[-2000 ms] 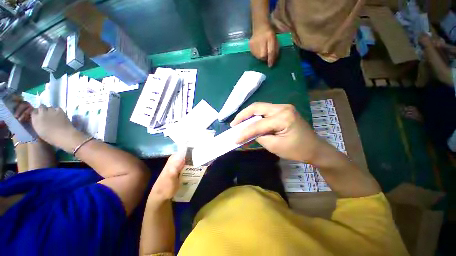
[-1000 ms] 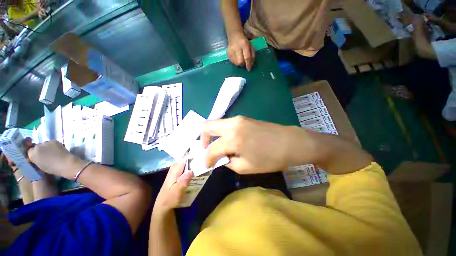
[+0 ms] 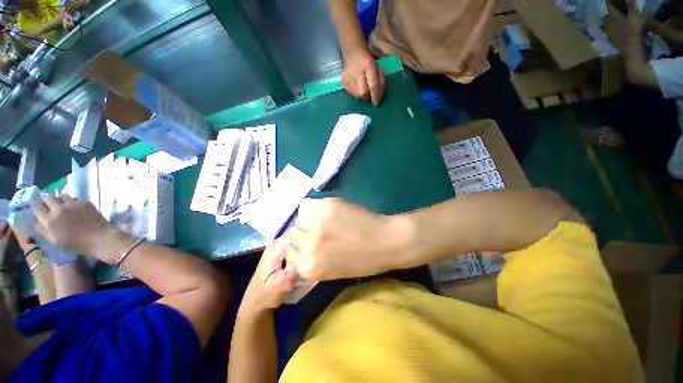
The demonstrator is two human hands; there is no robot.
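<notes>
My left hand and my right hand are together over the bench's front edge, around a white carton that is mostly hidden by my fingers. Only its lower end shows below them. My right hand covers its upper end. A white sheet or flat carton lies just beyond my hands. A fanned pile of flat carton blanks lies on the green bench. A folded white paper or packet lies to its right.
A brown shipping case with rows of white cartons stands at the right. An upright blue-and-white box and standing white cartons are at the left. A person in blue works at the left; another person's hand rests on the bench's far edge.
My right hand has moved down and left, closing over the carton against my left hand. The yellowish printed side seen before is now hidden. The neighbour's hands and carton have shifted left.
</notes>
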